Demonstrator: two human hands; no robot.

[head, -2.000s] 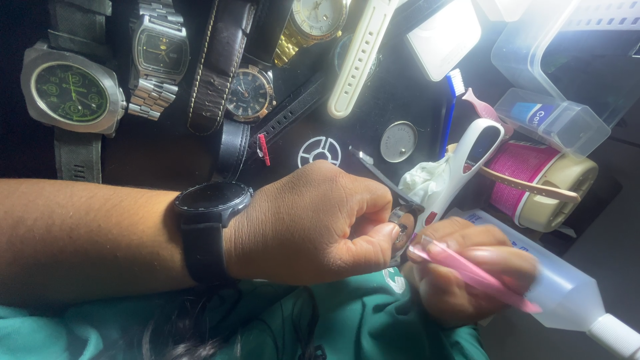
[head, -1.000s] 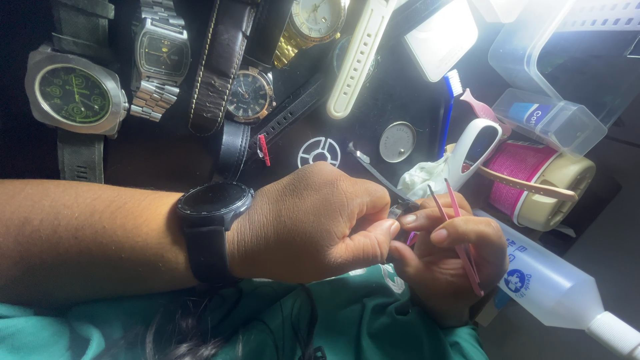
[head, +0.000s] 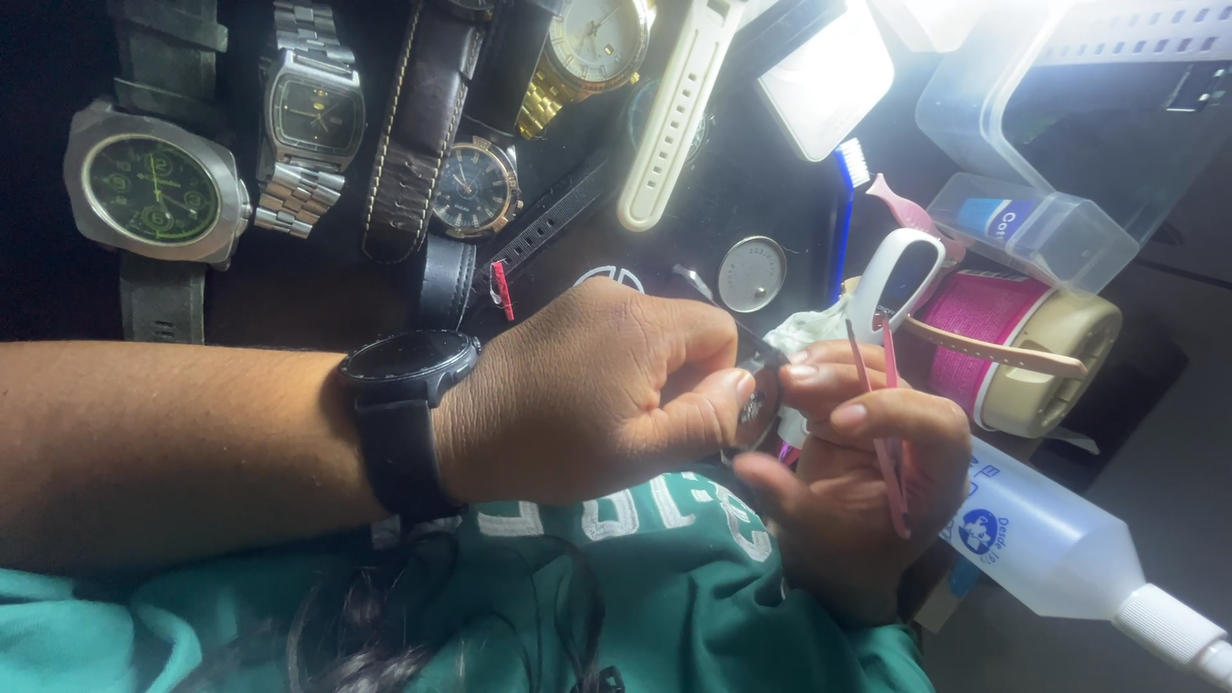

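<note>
My left hand (head: pixel 597 395), with a black smartwatch (head: pixel 409 414) on its wrist, pinches a small wristwatch (head: pixel 758 404) between thumb and bent fingers. The watch is partly hidden by the fingers. Pink tweezers (head: pixel 890 452) rest among the fingers of my right hand (head: pixel 866 452), their tips pointing up and apart. Fingertips of this hand touch the upper right edge of the held watch, while its thumb is lower and off it. A round metal disc (head: pixel 753 274), seemingly a watch case back, lies beyond the hands. Behind the right fingers are a white crumpled cloth (head: pixel 813 327) and a white-handled tool (head: pixel 895 279).
Several wristwatches, including a green-dial one (head: pixel 154 188) and a gold-tone one (head: pixel 592 43), lie at the upper left. A white strap (head: pixel 679 115) and a blue brush (head: pixel 847 202) lie farther right. A clear plastic box (head: pixel 1035 231), a pink-labelled container (head: pixel 1020 346) and a plastic bottle (head: pixel 1049 529) flank the right hand.
The tweezers, earlier pointed at the held watch, have swung away and now point up within my right fingers. My right fingertips have moved onto the watch's edge. My left hand has stayed nearly still.
</note>
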